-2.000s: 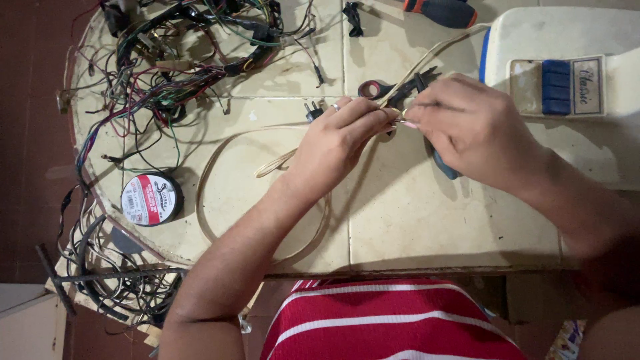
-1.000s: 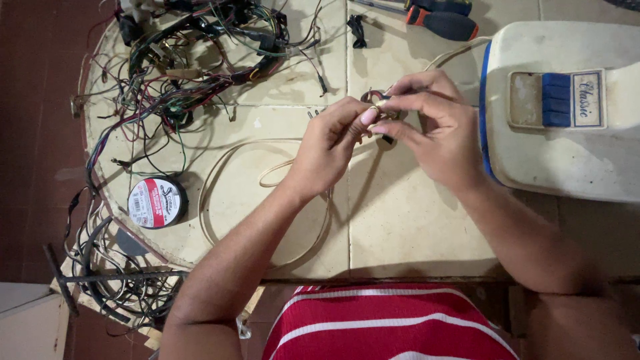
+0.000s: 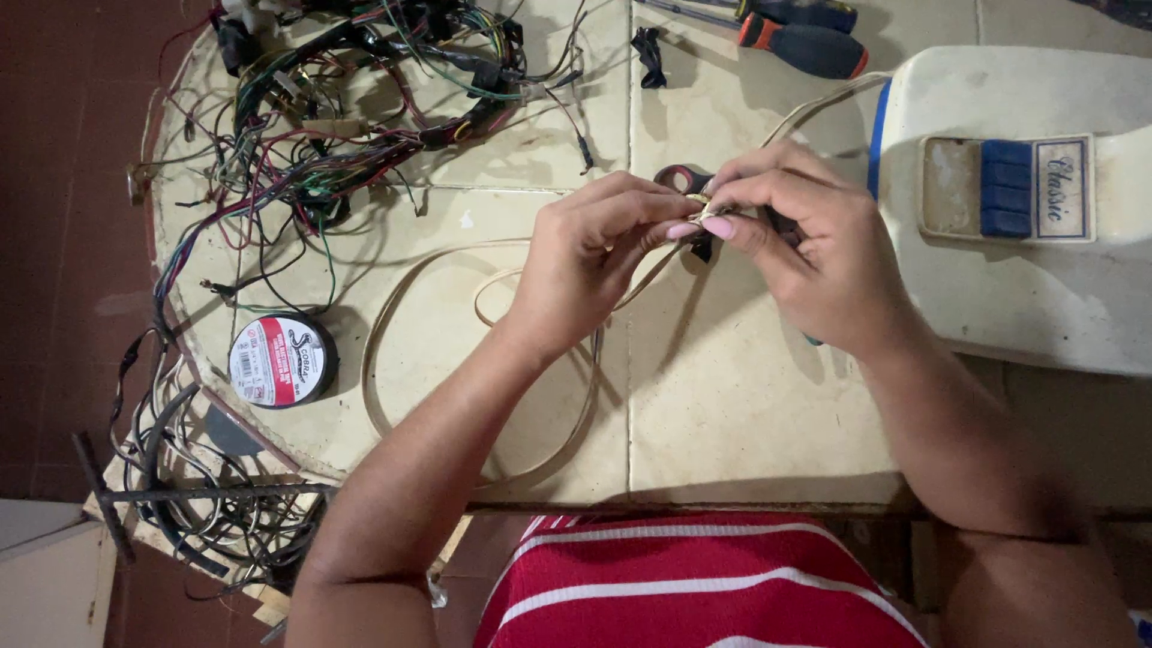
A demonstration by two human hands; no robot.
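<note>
My left hand (image 3: pixel 598 252) and my right hand (image 3: pixel 805 238) meet fingertip to fingertip above the tiled table. Between them they pinch a cream electrical cord (image 3: pixel 702 214) where its thin strands show. One length of cord (image 3: pixel 796 117) runs up to a white and blue appliance housing (image 3: pixel 990 297) at the right. Another stretch lies in loose loops (image 3: pixel 382 333) below and beside my left forearm. Behind the fingers, a dark tool handle with a red-rimmed ring (image 3: pixel 681 177) is partly hidden.
A tangled wiring harness (image 3: pixel 360 135) covers the upper left. A roll of electrical tape (image 3: pixel 279 362) lies near the rounded table edge. Screwdrivers (image 3: pixel 810 49) and a small black bundle (image 3: pixel 648 58) are at the top. More cables (image 3: pixel 225 522) hang below left, beside a metal bar (image 3: pixel 216 492).
My right fingers have shifted from working above the dark tool to meeting my left fingertips at the cord. The view has shifted somewhat.
</note>
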